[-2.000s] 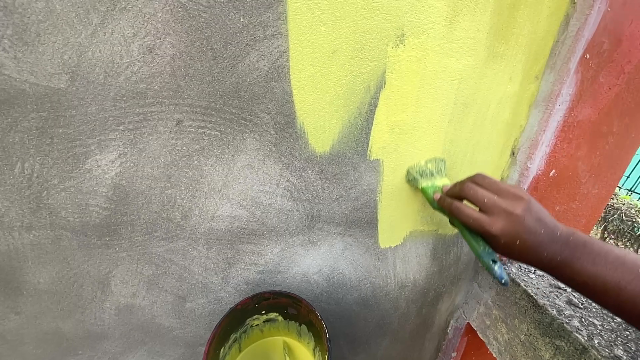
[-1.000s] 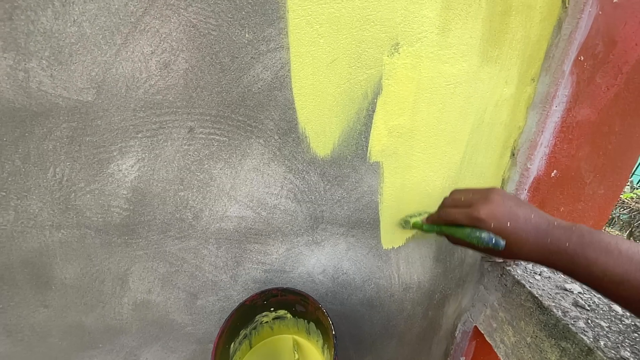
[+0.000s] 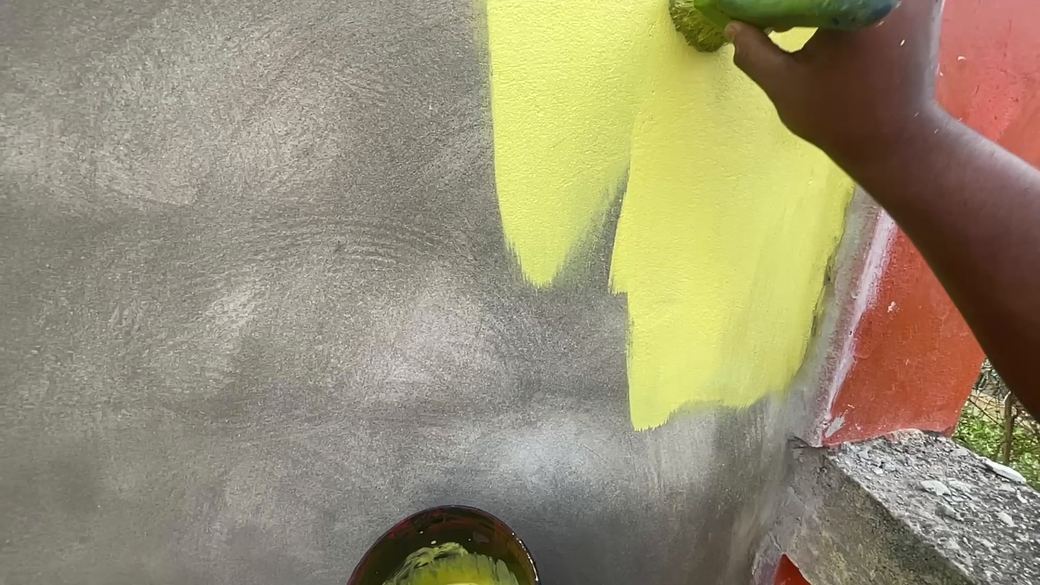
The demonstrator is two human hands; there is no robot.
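Observation:
My right hand (image 3: 845, 81) grips the green handle of a paintbrush (image 3: 792, 11) at the upper right. Its paint-coated bristles rest against the yellow painted area (image 3: 699, 244) of a grey plastered wall (image 3: 284, 284). The yellow reaches down in two uneven lobes, with grey showing between them. At the bottom edge, a dark round paint container (image 3: 443, 513) holds yellow paint (image 3: 455, 569) and is partly cut off by the frame. My left hand is out of view, and what supports the container cannot be seen.
A red-painted wall section (image 3: 910, 325) with a pale edge strip borders the yellow on the right. Below it, a rough concrete ledge (image 3: 934, 496) juts out at the lower right. Green plants (image 3: 995, 431) show beyond it.
My right hand and the brush have moved up from the lower end of the yellow area to its upper part. The container sits slightly lower in view.

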